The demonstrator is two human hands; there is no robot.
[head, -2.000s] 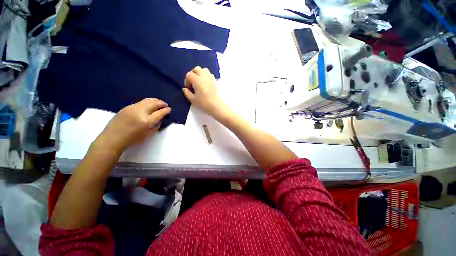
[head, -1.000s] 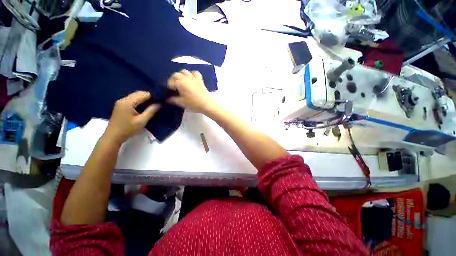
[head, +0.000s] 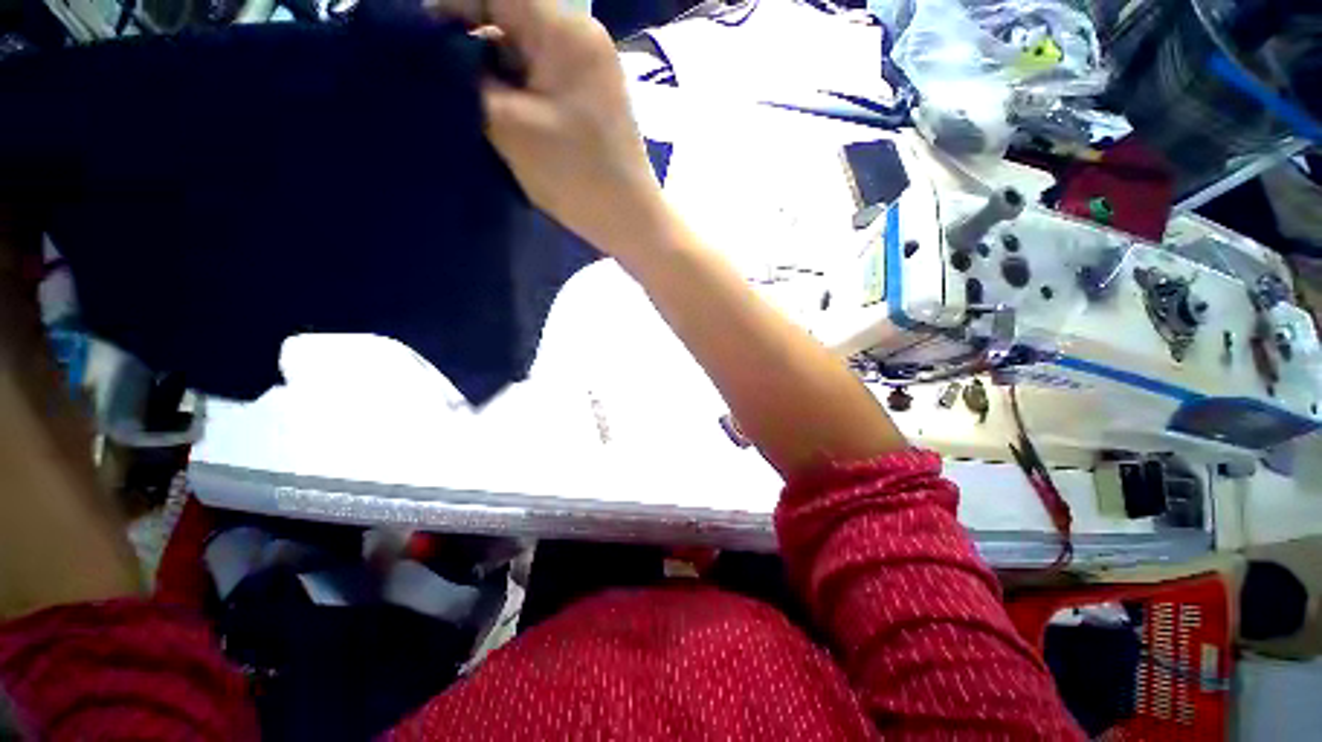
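The dark navy garment panel (head: 319, 189) is lifted at the upper left and hangs above the white table, its curved lower edge pointing down. My right hand (head: 558, 109) grips its upper right corner, fingers closed on the cloth near the top edge. My left forearm shows blurred at the far left edge; my left hand cannot be made out and is hidden or cut off there. The white sewing machine (head: 1073, 276) with a blue stripe stands at the right, apart from the cloth.
Red-handled snips (head: 1041, 471) lie right of the needle area. A small black box (head: 1138, 489) is at the table's right end. A dark phone-like rectangle (head: 876, 173) lies behind the machine. A red basket (head: 1182, 652) is below right. Clear plastic bags (head: 1000, 58) are behind.
The navy panel has been lifted off the table and swung up and left. My right hand has moved up with its corner; my left arm has moved to the far left edge.
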